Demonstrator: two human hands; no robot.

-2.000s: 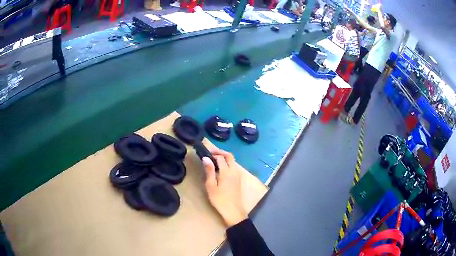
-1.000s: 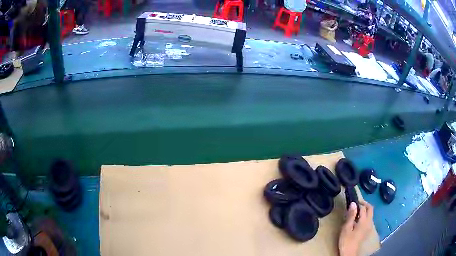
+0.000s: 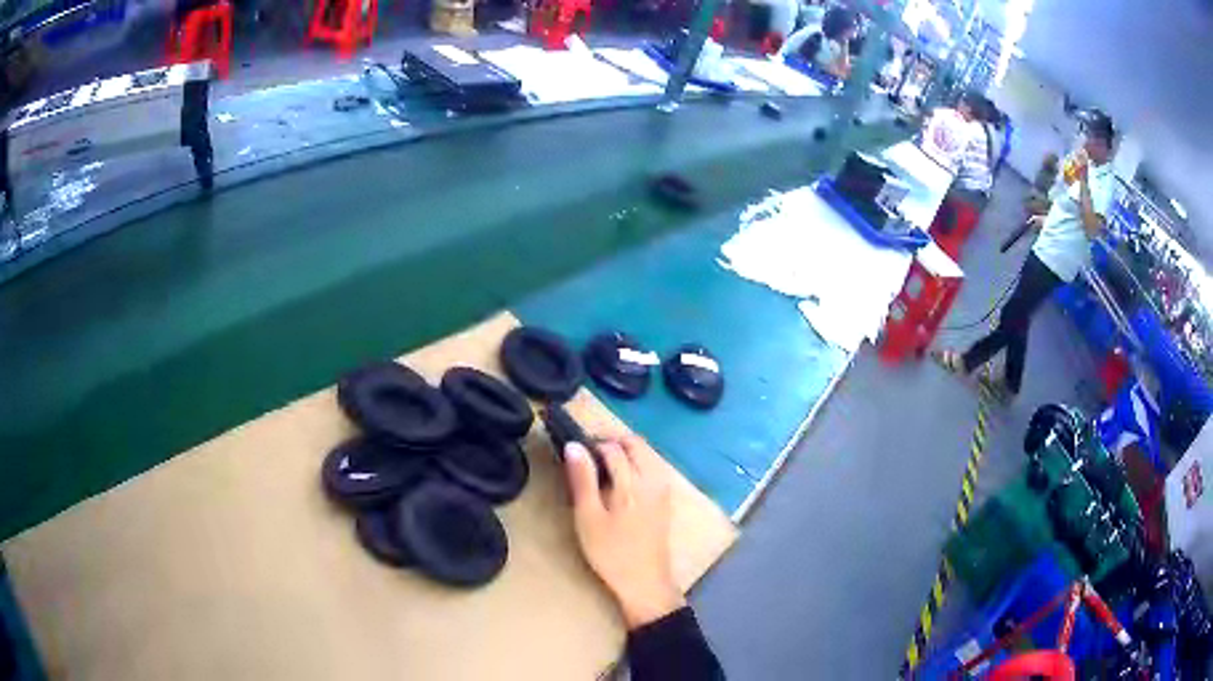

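Several black oval ear pads (image 3: pixel 450 532) lie in a loose pile on the tan cardboard sheet (image 3: pixel 226 572). Another ear pad (image 3: pixel 541 362) lies at the sheet's far right corner. My right hand (image 3: pixel 625 512), bare with a black sleeve, rests over the sheet's right side. Its fingers and thumb hold a narrow black object (image 3: pixel 575 439), seen edge-on, perhaps an ear pad; the hand partly hides it. Two black ovals with white labels (image 3: pixel 620 365) lie on the blue bench beyond the cardboard. My left hand is not in view.
A green conveyor belt (image 3: pixel 333 233) runs behind the bench with a black part on it. White sheets (image 3: pixel 811 266) and a blue tray (image 3: pixel 871 213) lie further right. A person (image 3: pixel 1051 253) stands in the aisle near red stools. Bins with black parts are at lower right.
The view swung left and then back to the right. My right hand still holds the narrow black object beside the pile. The person in the aisle has lowered their raised arms and changed stance.
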